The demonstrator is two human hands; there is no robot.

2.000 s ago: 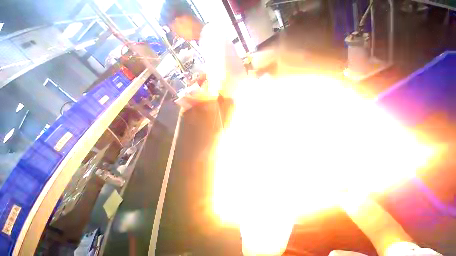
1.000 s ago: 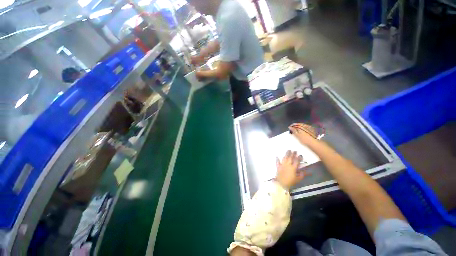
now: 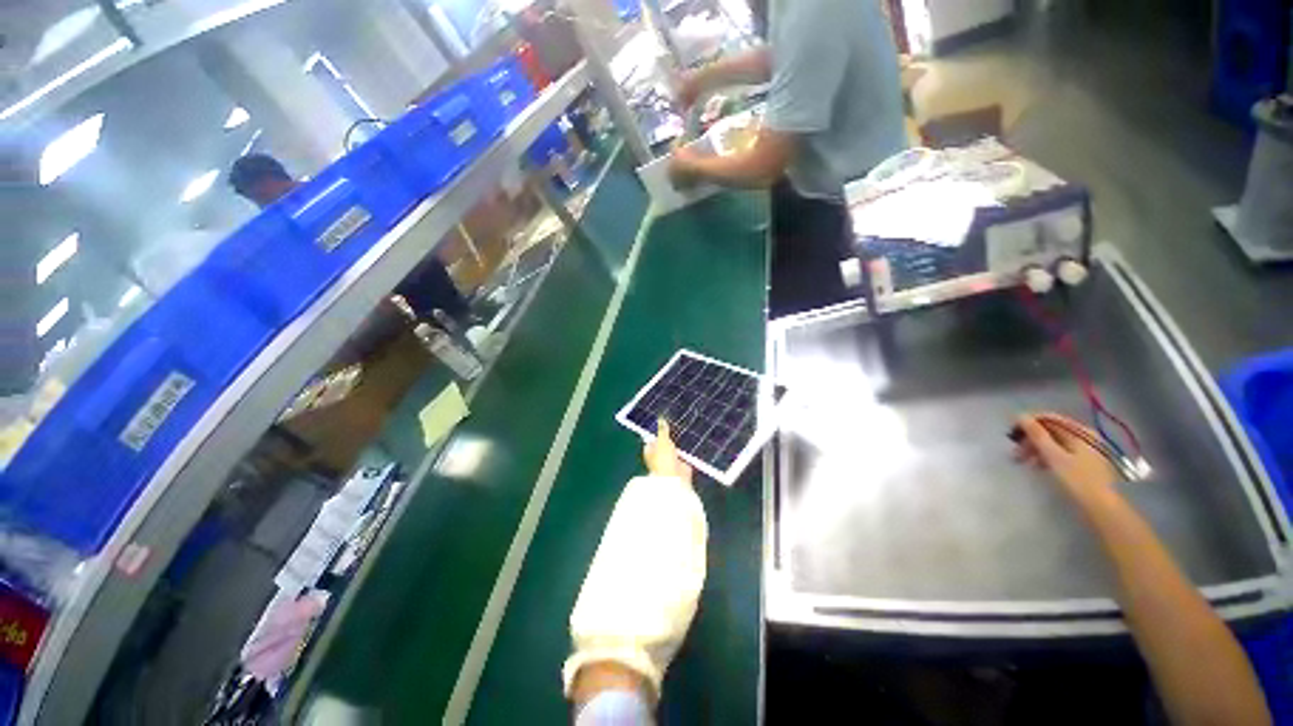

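A small solar panel (image 3: pixel 698 411), dark gridded face up with a white border, is over the green conveyor, its right corner near the grey table's edge. My left hand (image 3: pixel 667 457), in a pale yellow sleeve cover, holds its near left edge. My right hand (image 3: pixel 1056 451) is over the grey test table (image 3: pixel 936 525) and pinches a dark lead end. Red and black test leads (image 3: pixel 1085 376) run from the boxy instrument (image 3: pixel 964 248) toward this hand. A small white connector (image 3: pixel 1136 468) is beside the hand.
The green conveyor (image 3: pixel 624 567) has a pale lengthwise strip. A person (image 3: pixel 837 99) stands further along it. Blue bins (image 3: pixel 213 341) line the left shelf. A yellow note (image 3: pixel 443 414) is at the belt's far edge. A blue crate (image 3: pixel 1265 411) is at right.
The white-backed panel lay on the test table under my hands; now a panel is over the conveyor, face up, in my left hand. My right hand stays over the table. The view has shifted.
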